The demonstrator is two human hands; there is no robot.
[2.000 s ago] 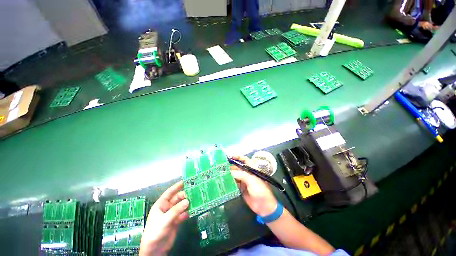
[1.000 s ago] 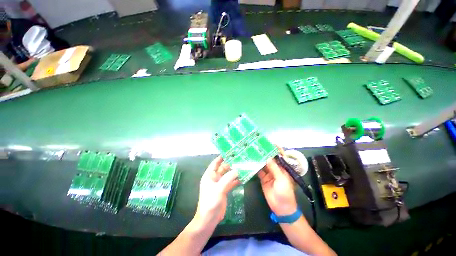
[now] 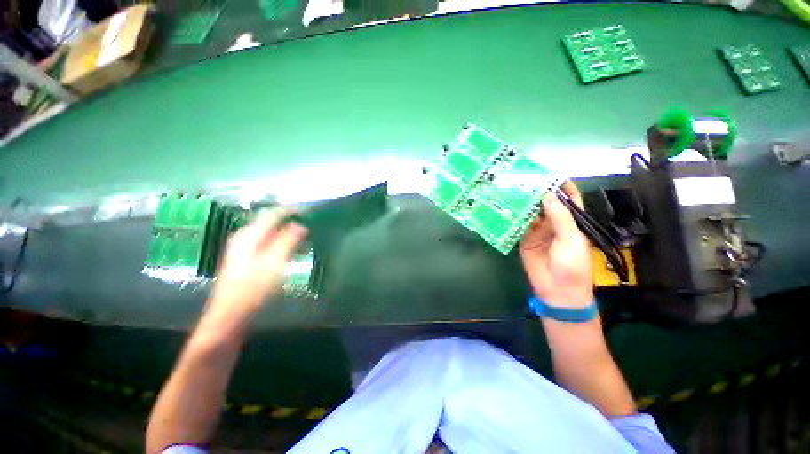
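Note:
My right hand (image 3: 558, 248) holds a green PCB panel (image 3: 488, 188) by its lower right edge, tilted above the bench. A slim dark tool (image 3: 597, 229) lies in the same hand. My left hand (image 3: 258, 257) is blurred, over the right-hand stack of panels (image 3: 302, 270) at the left, and hides much of it. A dark green panel (image 3: 353, 210), seen at a slant, sticks out to the right from its fingers, which appear to grip it. Another panel stack (image 3: 178, 232) stands at the far left.
A black soldering station (image 3: 697, 239) with a green-flanged reel (image 3: 704, 131) stands at the right. The yellow sponge tray (image 3: 615, 267) is partly behind my right hand. Single panels (image 3: 602, 53) lie across the bench. A cardboard box (image 3: 107, 49) is at the upper left.
My left hand has let go of the held panel and moved left to the stacks. My right hand alone now holds that panel, further right. The view has tilted down.

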